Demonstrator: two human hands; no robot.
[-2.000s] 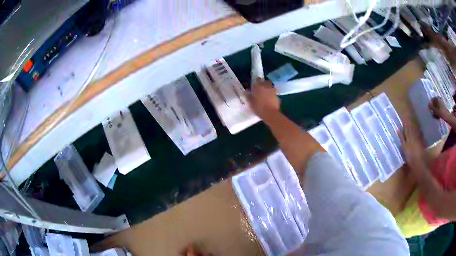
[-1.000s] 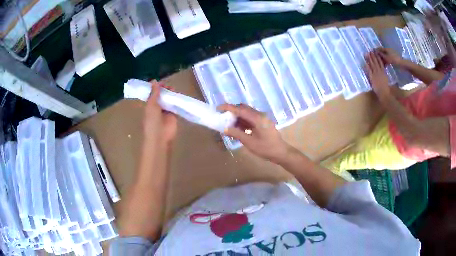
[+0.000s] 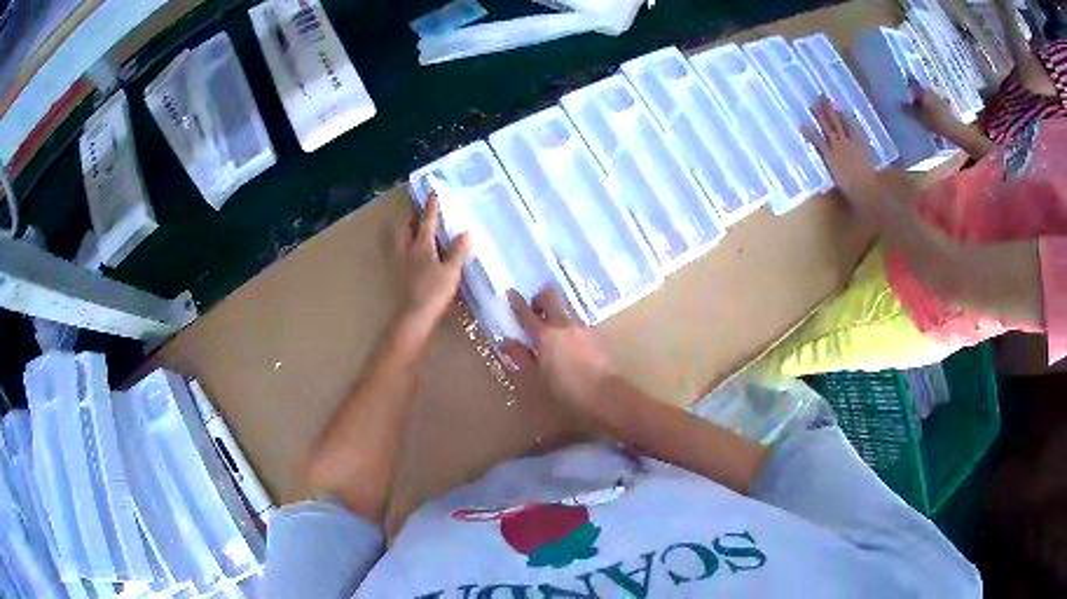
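The white wrapped device (image 3: pixel 477 260) lies slanting along the left side of the leftmost translucent tray (image 3: pixel 491 187). Whether it sits fully in the long recess cannot be told. My left hand (image 3: pixel 433 267) is at its upper part, thumb and fingers around it at the tray's left edge. My right hand (image 3: pixel 556 339) is at its lower end, fingers bent over it and the tray's near end. The fingers partly hide the device. More trays (image 3: pixel 620 176) lie side by side to the right.
Trays are stacked at the left (image 3: pixel 88 468) beside a white pen-like stick (image 3: pixel 231 451). Boxes (image 3: pixel 310 76) lie on the dark green surface beyond the cardboard (image 3: pixel 304 316). A metal bracket (image 3: pixel 94 287) juts in at left. A neighbour's hand (image 3: pixel 845 146) touches trays at right, above a green crate (image 3: pixel 936 439).
The wrapped device was first picked from the green surface, then held in both hands above the cardboard. Both hands have now brought it right and down onto the leftmost tray.
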